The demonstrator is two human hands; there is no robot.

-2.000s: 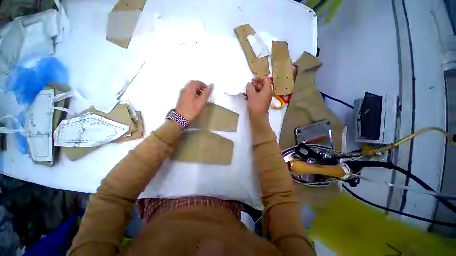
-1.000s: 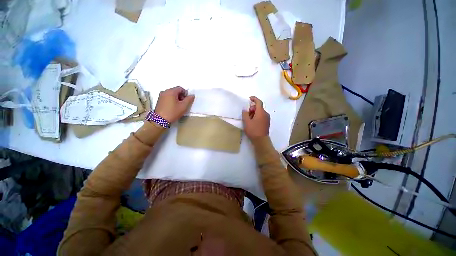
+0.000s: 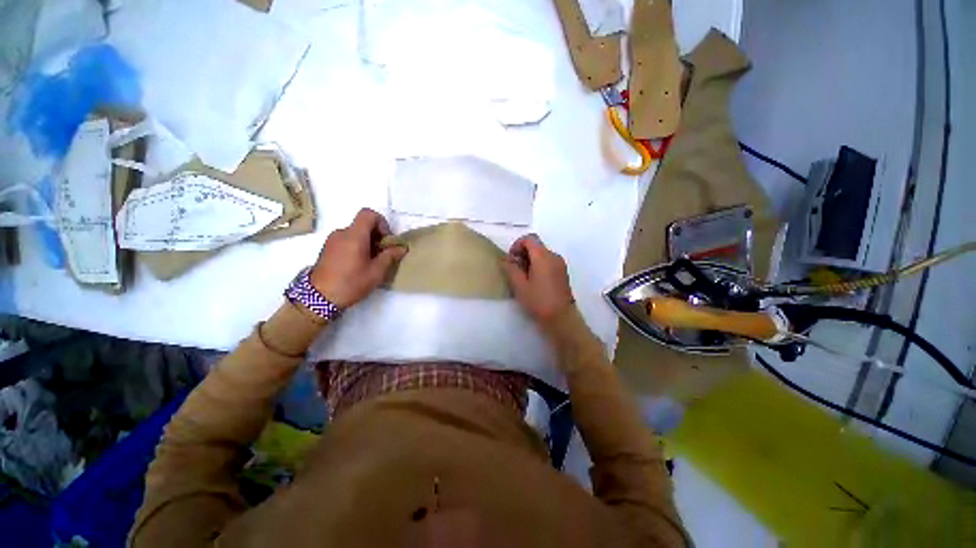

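Note:
A khaki cut piece (image 3: 452, 261) lies on the white cloth (image 3: 428, 326) near the table's front edge. My left hand (image 3: 359, 260) pinches its left end. My right hand (image 3: 537, 276) pinches its right end. The piece bows upward a little between them. Just beyond it, a white piece of similar shape (image 3: 463, 191) lies flat, its peaked edge facing away from me. My fingertips partly hide the ends of the khaki piece.
The iron (image 3: 701, 313) lies at right on a khaki offcut (image 3: 701, 193), beside a metal plate (image 3: 712, 238). Orange-handled scissors (image 3: 624, 150) touch the tan templates (image 3: 655, 75). Bundles with marked white tops (image 3: 198, 212) lie left. A blue scrap (image 3: 80, 80) is upper left.
My hands have let go of the white piece, which lies flat, and have moved nearer to me onto the khaki piece. The view has shifted, so the table things appear higher.

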